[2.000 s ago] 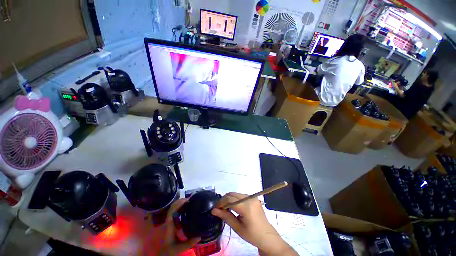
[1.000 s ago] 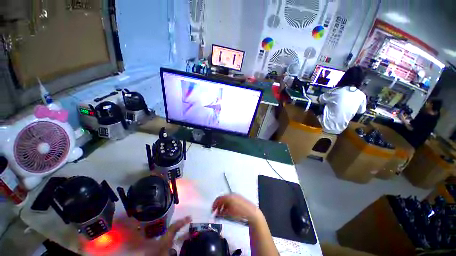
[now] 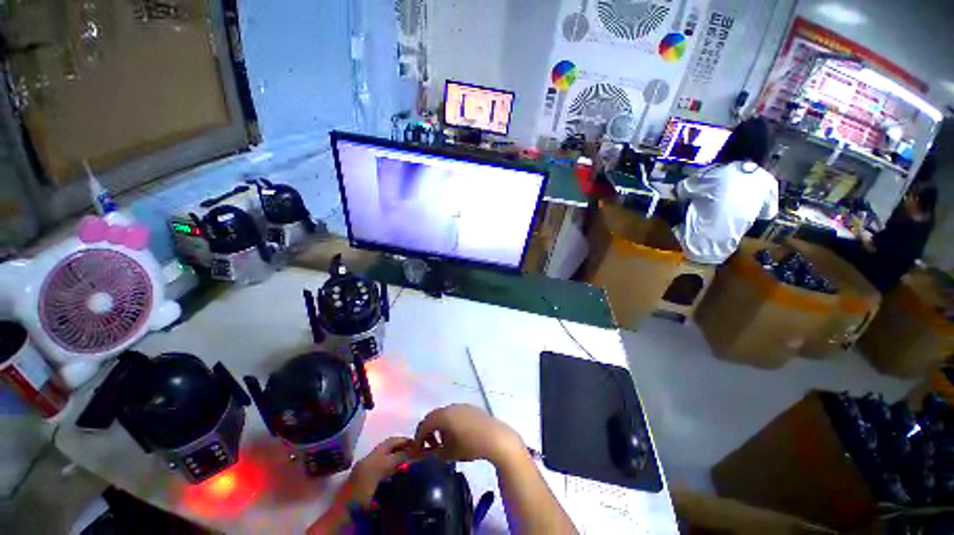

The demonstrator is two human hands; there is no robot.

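A black dome camera (image 3: 424,499) stands at the table's near edge, cut off by the picture's bottom. My left hand (image 3: 379,467) is at its far left side, fingers bent. My right hand (image 3: 460,431) is at its far side, fingertips down close to my left fingers. What the fingertips hold, if anything, is hidden. The thin focus stick (image 3: 479,378) lies on the white table beyond my right hand. Three more dome cameras stand to the left: one near (image 3: 312,408), one further left (image 3: 186,410) with red light below it, one behind (image 3: 347,310).
A monitor (image 3: 439,199) stands at the back. A mouse (image 3: 628,443) lies on a black pad (image 3: 586,418) at right. A pink and white fan (image 3: 96,303) is far left. Open cartons (image 3: 785,460) with cameras are right. Two people sit at other workstations.
The stick has left my right hand and lies on the table. The near camera sits lower in view, and both hands have closed in at its far side. The monitor picture has changed.
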